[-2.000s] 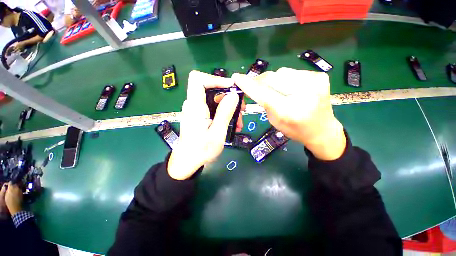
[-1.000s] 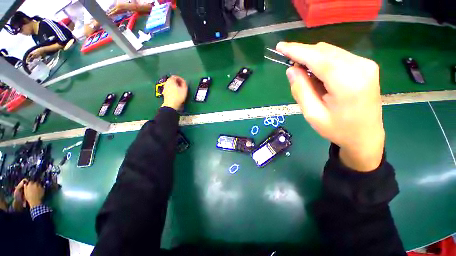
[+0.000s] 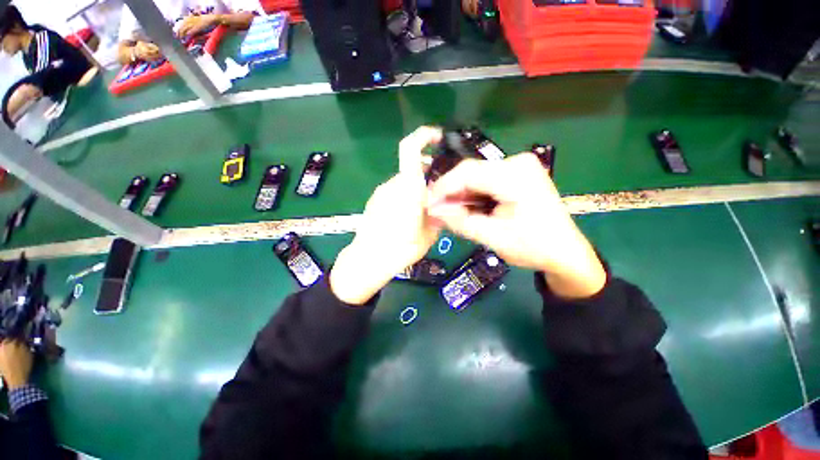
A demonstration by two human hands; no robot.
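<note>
A black phone housing is held up near the middle of the view, blurred and partly hidden by fingers. My left hand grips it from the left. My right hand is against it from the right, its fingertips close to my left fingers; the tweezers cannot be made out. Below my hands a keypad phone lies tilted on the green bench, with another phone beside it, partly covered. A third phone lies left of my left hand. A pale oval ring lies nearer to me.
Several keypad phones, one yellow-framed, lie on the belt beyond the cream strip. A smartphone lies at left near a tangled black heap and another person's hand. Red trays and black equipment stand behind.
My left hand has come back from the belt's yellow-framed phone area to the middle and now holds a housing. My right hand has moved left and down to meet it. Belt phones have shifted.
</note>
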